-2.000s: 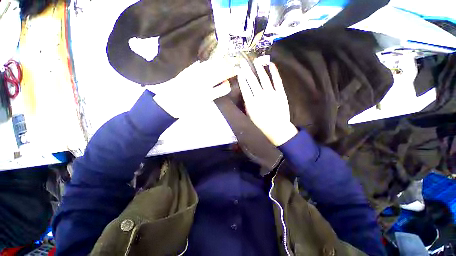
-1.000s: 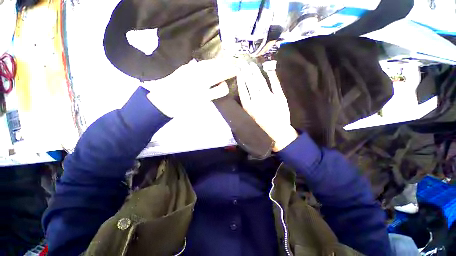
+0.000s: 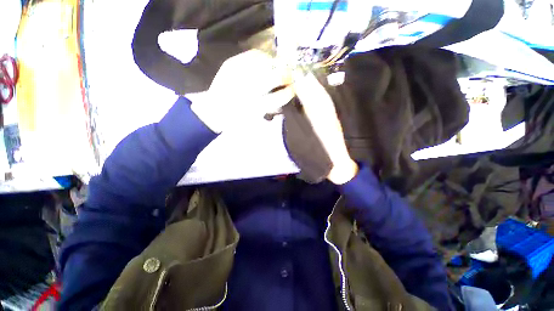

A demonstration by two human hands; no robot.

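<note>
The dark brown garment body [image 3: 395,103] lies right of the needle area. A curved brown piece [image 3: 149,45] with an open middle lies at upper left. A smaller brown piece [image 3: 307,146] extends from beneath my hands toward the table's front edge. My left hand [image 3: 246,88], overexposed, has bent fingers at the cloth by the needle area. My right hand [image 3: 319,115] lies over the smaller piece, fingers toward the needle. Glare hides the fingertips and whether they grip. The white sewing machine [image 3: 364,21] is at top centre; its needle cannot be made out.
Red-handled snips [image 3: 8,79] lie at far left beside a yellow wooden strip [image 3: 48,73]. Dark fabric [image 3: 455,194] is heaped below the table at right, near a blue basket [image 3: 528,243]. A dark strip [image 3: 474,24] lies over the machine at upper right.
My right hand has turned more edge-on, with its fingers less spread. My left hand has shifted slightly up and right. The smaller piece's lower end has moved up and left.
</note>
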